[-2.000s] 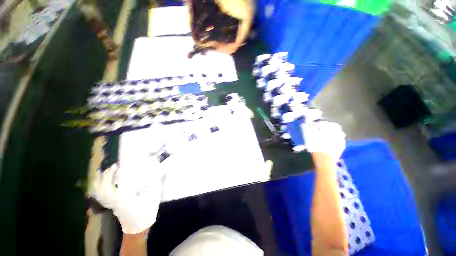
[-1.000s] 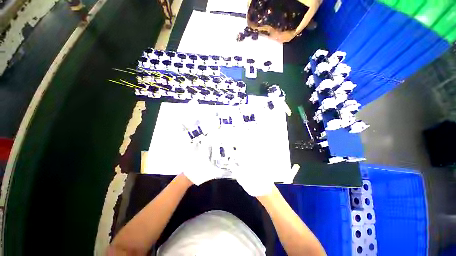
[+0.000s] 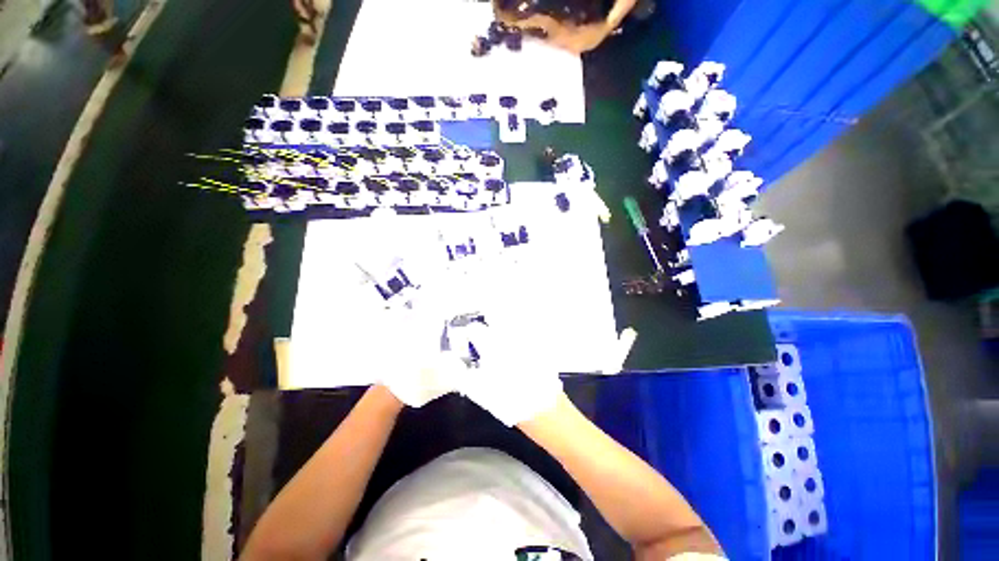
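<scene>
My left hand (image 3: 414, 378) and my right hand (image 3: 513, 392), both in white gloves, are close together at the near edge of the white work sheet (image 3: 340, 318). They hold a white housing (image 3: 466, 331) with dark parts showing in it. The gloves blend into the sheet, so the fingers and which one grips what are hard to make out. Beyond the hands lie a white bracket with a black insert (image 3: 392, 283) and two smaller black inserts (image 3: 461, 249).
Rows of black-and-white sub-assemblies (image 3: 372, 164) with yellow-green leads (image 3: 219, 157) stand beyond the sheet. Stacked white units (image 3: 701, 153), a green-handled screwdriver (image 3: 643, 232) and tiny screws (image 3: 646, 286) are at right. A brown bag (image 3: 581, 35) is at the far end, a blue crate (image 3: 871, 438) at lower right.
My right hand has come from the stacked units to the sheet's near edge, and my left hand has joined it. A white housing is now between them. The view has shifted.
</scene>
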